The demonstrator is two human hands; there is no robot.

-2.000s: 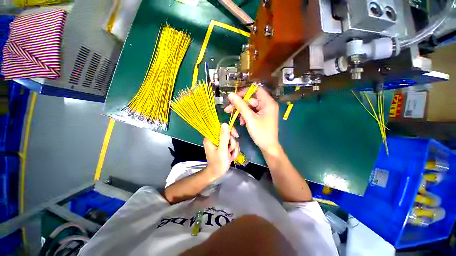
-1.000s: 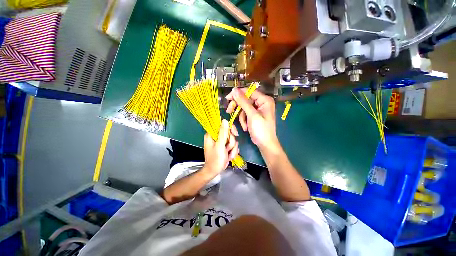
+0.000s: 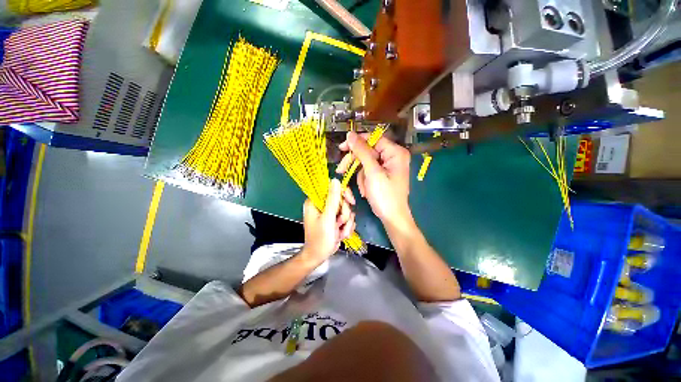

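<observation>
My left hand (image 3: 326, 222) is closed around a fanned bundle of yellow lead wires (image 3: 299, 155), with pale tips pointing up towards the machine. The lower ends stick out below the hand. My right hand (image 3: 379, 170) holds a small group of yellow wires (image 3: 375, 137) between its fingers, right beside the bundle. Its thumb and fingertips are just below the tooling fixture (image 3: 340, 112), under the orange-brown machine head (image 3: 399, 56). Whether a wire tip touches the fixture is too small to tell.
A larger yellow wire stack (image 3: 233, 119) lies on the green bench (image 3: 463, 216) at left. Loose yellow wires (image 3: 556, 173) lie at right. A blue bin (image 3: 590, 261) with covered yellow bundles stands at lower right. A pale vented cabinet (image 3: 123, 82) is at upper left. Grey pneumatic fittings (image 3: 524, 82) overhang at upper right.
The whole view has shifted slightly, moving the bench and machine a little left. Both hands keep their hold; the right fingertips have shifted slightly near the fixture.
</observation>
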